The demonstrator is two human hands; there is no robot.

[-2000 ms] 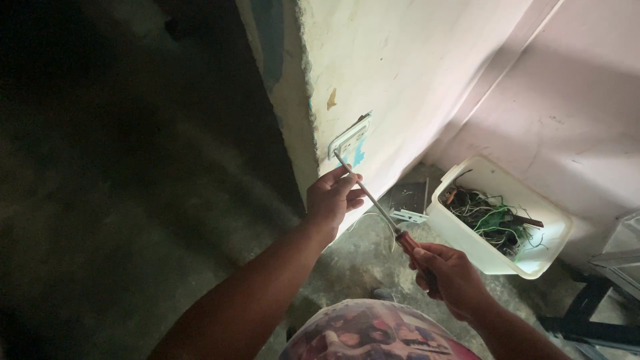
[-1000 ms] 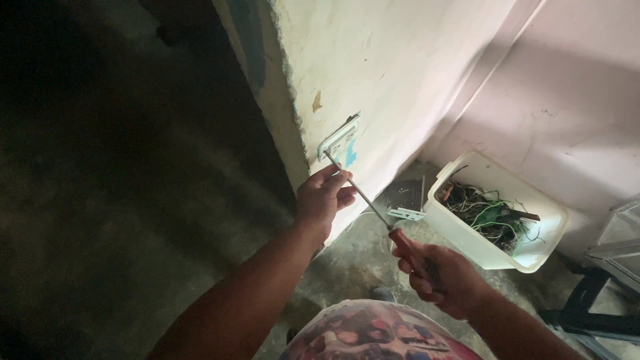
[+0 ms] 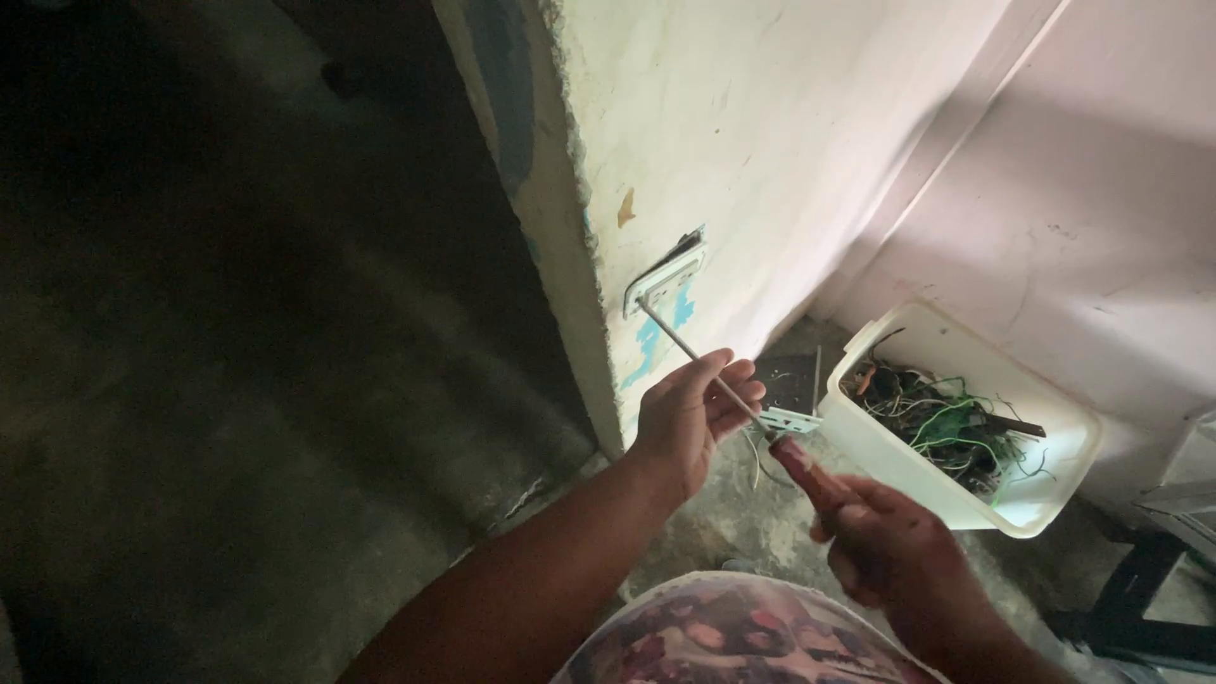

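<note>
My right hand (image 3: 888, 541) grips the reddish handle of a long screwdriver (image 3: 684, 344). The shaft runs up and left, and its tip meets the lower left part of a white wall outlet plate (image 3: 670, 277). Around the middle of the shaft, my left hand (image 3: 689, 413) steadies it between thumb and fingers. The plate sits low on the wall near its rough corner, with a dark gap along its upper edge. Blue paint shows on the wall just below the plate.
A white plastic bin (image 3: 926, 465) with tangled wires (image 3: 950, 418) stands on the floor at right, against the pinkish wall. A white slotted plate (image 3: 790, 421) lies by the bin's left side. A dark frame (image 3: 1130, 589) is at lower right.
My left hand has slid down the shaft, away from the outlet plate and closer to the handle. The screwdriver tip remains at the plate.
</note>
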